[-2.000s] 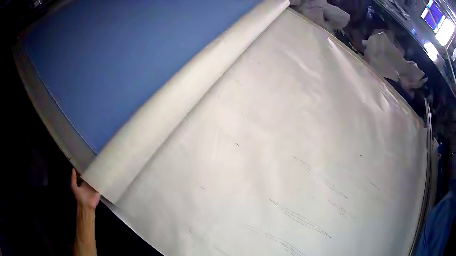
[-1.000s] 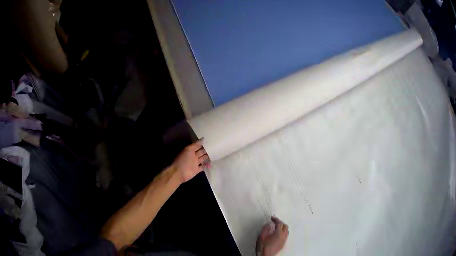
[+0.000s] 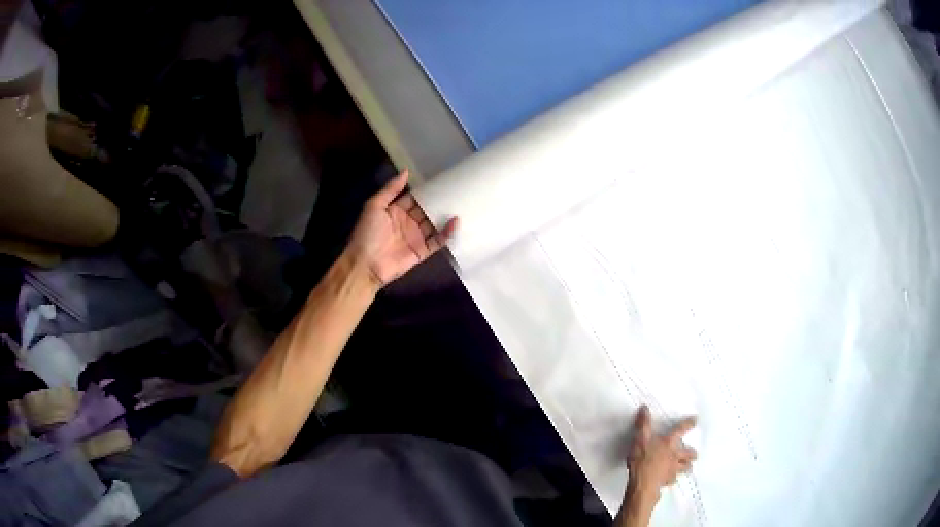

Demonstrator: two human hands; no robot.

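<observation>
The white paper marker (image 3: 804, 206), with thin printed lines, lies over the right side of the table. Its rolled part (image 3: 618, 118) runs diagonally from the near-left edge to the upper right. Blue fabric (image 3: 546, 51) shows beyond the roll. My left hand (image 3: 397, 237) is at the roll's left end, palm partly visible, fingers spread against the end and the paper edge; the fingertips are partly hidden. My right hand (image 3: 663, 453) rests on the marker at the lower right, fingers spread, holding nothing.
Grey underlay paper (image 3: 428, 124) shows between the fabric and the pale table edge (image 3: 350, 82). On the left, cloth scraps (image 3: 62, 360) lie in a pile below a large tan object (image 3: 52, 196). A small yellow item (image 3: 139, 120) is among dark things. My dark clothing shows at the bottom.
The view has shifted, so the roll sits higher and more of the scrap pile shows. My left hand has opened more at the roll's end. My right hand's fingers are now spread on the paper.
</observation>
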